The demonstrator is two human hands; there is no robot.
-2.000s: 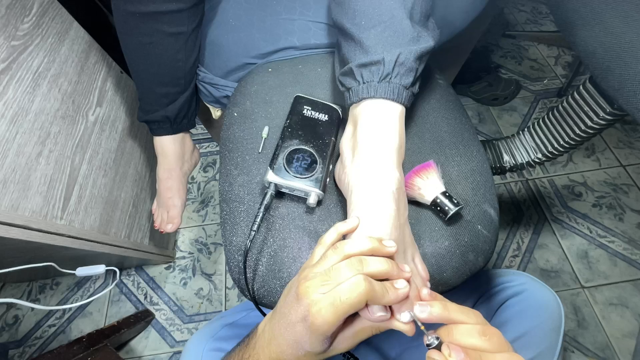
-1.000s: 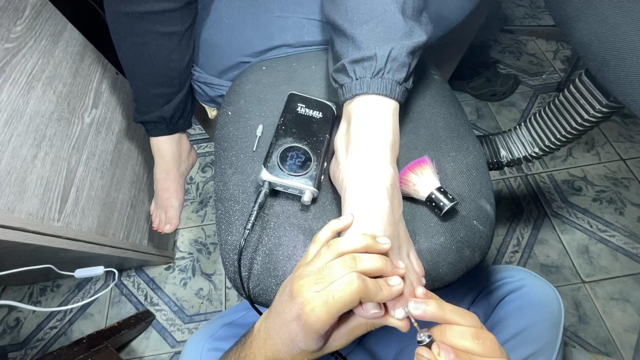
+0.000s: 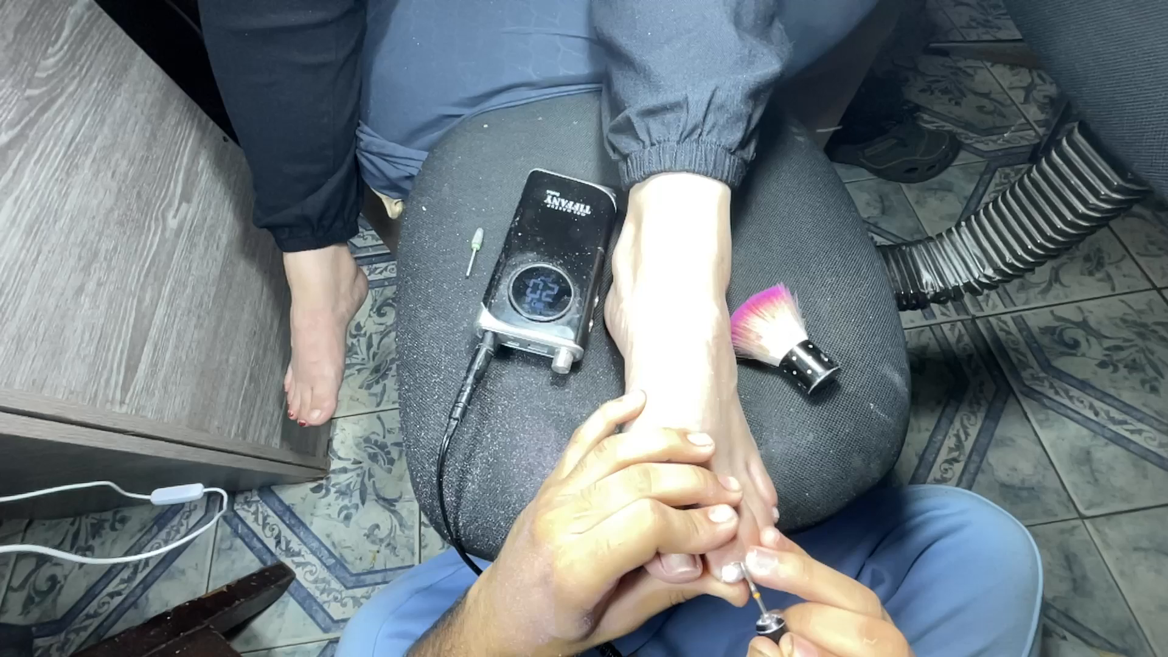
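Observation:
Another person's bare foot (image 3: pixel 680 301) rests on a dark grey cushioned seat (image 3: pixel 511 456). My left hand (image 3: pixel 611 529) wraps over its front part and holds the toes. My right hand (image 3: pixel 821 602) grips an electric nail drill handpiece (image 3: pixel 771 624) at the bottom, with its thin bit at a toenail (image 3: pixel 733 572). Left of the foot lies a black nail drill control unit (image 3: pixel 552 265) with a lit display and a plugged-in black cord (image 3: pixel 444 456). A loose drill bit (image 3: pixel 474 248) is beside it. A pink and white dust brush (image 3: pixel 785 338) lies right of the foot.
The person's other foot (image 3: pixel 315 338) is on the tiled floor (image 3: pixel 365 474) by a wood-grain cabinet (image 3: pixel 128 237). A white cable (image 3: pixel 178 494) crosses the lower left, above dark wooden pieces (image 3: pixel 192 620). A ribbed flexible hose (image 3: pixel 1013 228) runs at right. Pale dust covers parts of the seat.
My right hand and the handpiece have shifted slightly at the toe. My left hand keeps its hold on the foot.

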